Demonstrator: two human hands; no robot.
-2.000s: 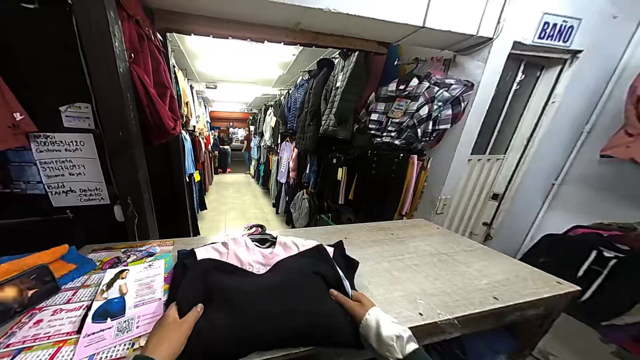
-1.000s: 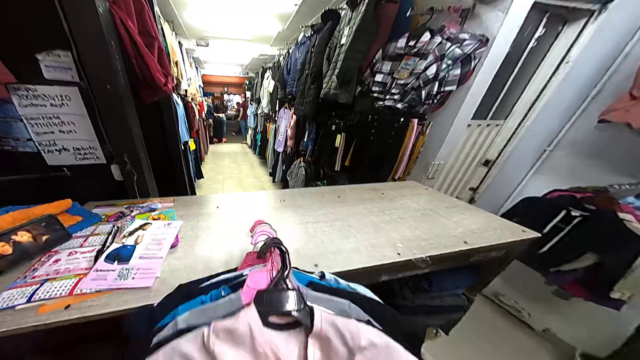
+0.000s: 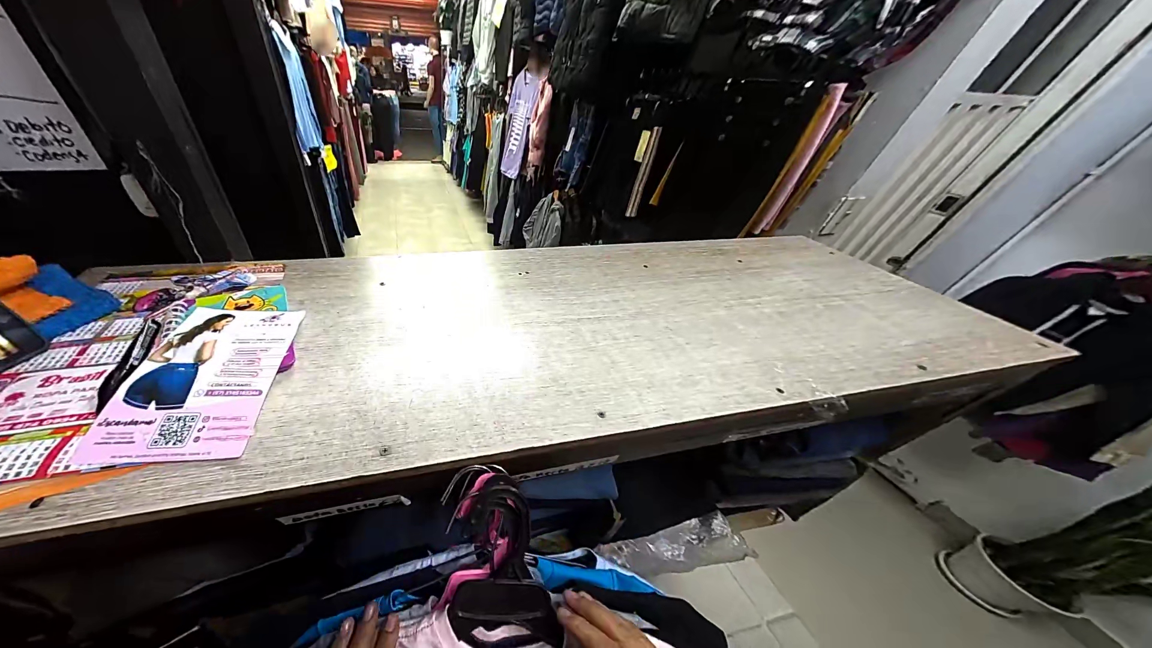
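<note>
A bunch of garments on black and pink plastic hangers (image 3: 499, 531) lies at the bottom of the view, below the counter's front edge. The front garment is a pale pink top (image 3: 427, 632); black, grey and bright blue clothes show behind it. My left hand (image 3: 367, 630) touches the clothes left of the hanger necks, with only its fingers in view. On the right, my right hand (image 3: 601, 623) rests its fingers on the pink top beside the black hanger. Whether either hand grips the cloth cannot be told.
The wooden counter (image 3: 558, 333) spans the middle, with a pink flyer (image 3: 193, 387), calendar sheets and orange and blue cloths at its left. Folded clothes and a clear plastic bag (image 3: 679, 543) are under it. A potted plant (image 3: 1035, 567) stands right; racks line the aisle behind.
The black garment on the counter two seconds ago is out of sight there. The hangered bunch is now below the counter's edge, and my hands are visible at it. The view has tilted down.
</note>
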